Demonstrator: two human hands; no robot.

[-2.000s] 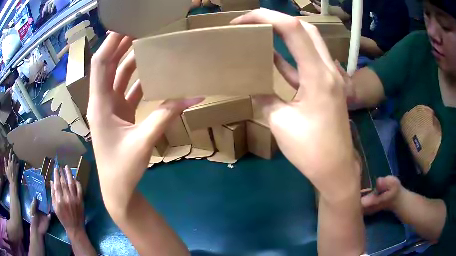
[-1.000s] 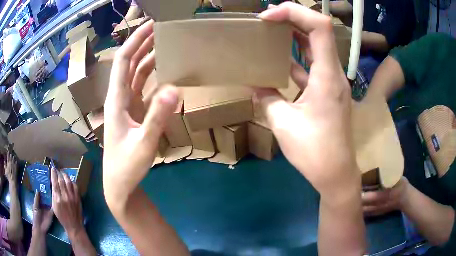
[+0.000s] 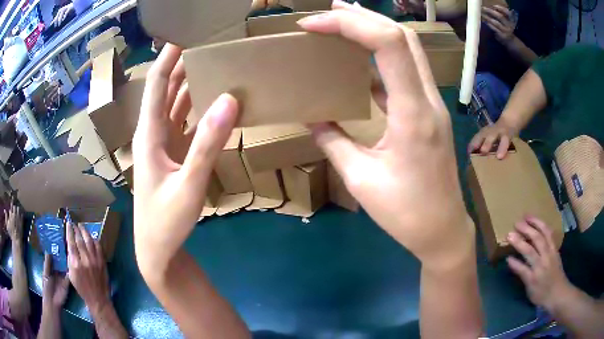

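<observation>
A plain brown mailer box (image 3: 281, 79) is held up in front of me, above the table, with one long plain face towards me. Its lid (image 3: 195, 20) stands open at the upper left, cut off by the top edge. My left hand (image 3: 175, 172) grips the box's left end, thumb on the near face, fingers behind. My right hand (image 3: 404, 139) grips the right end, fingertips over the top edge and thumb at the bottom edge. The inside of the box is mostly hidden.
Brown boxes (image 3: 301, 189) stand behind on the dark green table (image 3: 298, 271). At right, a neighbour's hands are on a closed box (image 3: 516, 189). At left, hands hold a blue printed item (image 3: 51, 238) at an open box. A white post (image 3: 471, 53) stands back right.
My hands and the box have shifted slightly left since a second ago, and more of the lid shows. The right neighbour's box, open then, is now closed.
</observation>
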